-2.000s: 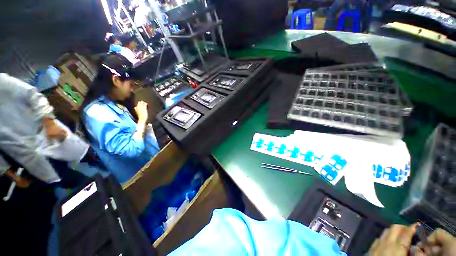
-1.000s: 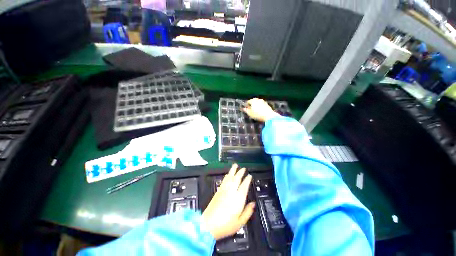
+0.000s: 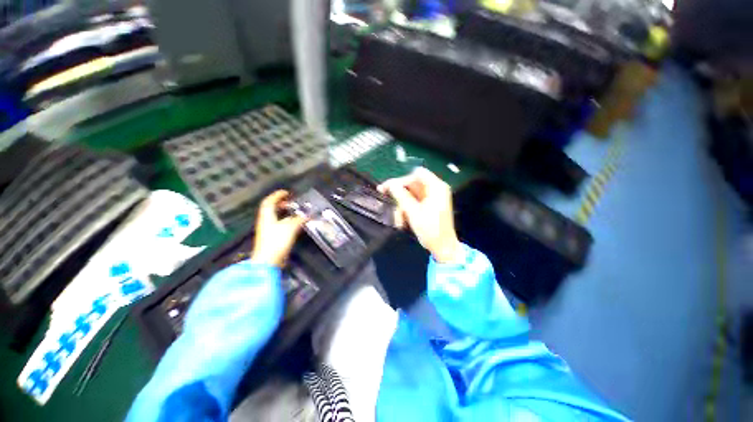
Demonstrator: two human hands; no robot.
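Note:
The foam phone tray (image 3: 272,342) lies aslant at the bench's front edge, with opened dark phone bodies in it. My left hand (image 3: 277,229) has its thumb and fingertips curled at the upper left edge of one phone body (image 3: 333,231); blur hides whether it grips the phone. My right hand (image 3: 423,208) is bent with its fingertips close together at the right side of another phone body (image 3: 365,203). Whether a small part is between those fingertips is too blurred to tell. The left forearm partly covers the tray's left phones.
The blister tray stack (image 3: 243,157) stands behind the foam tray. A second blister tray (image 3: 66,210) and a liner sheet with blue pieces (image 3: 91,309) lie left, near thin tweezers (image 3: 101,354). A white label strip (image 3: 359,147) and tall black foam stacks (image 3: 438,103) are behind right.
The view has swung right and down. My right hand has come back from the blister tray stack to the foam tray. My left hand has moved from lying over a phone to a phone's upper edge.

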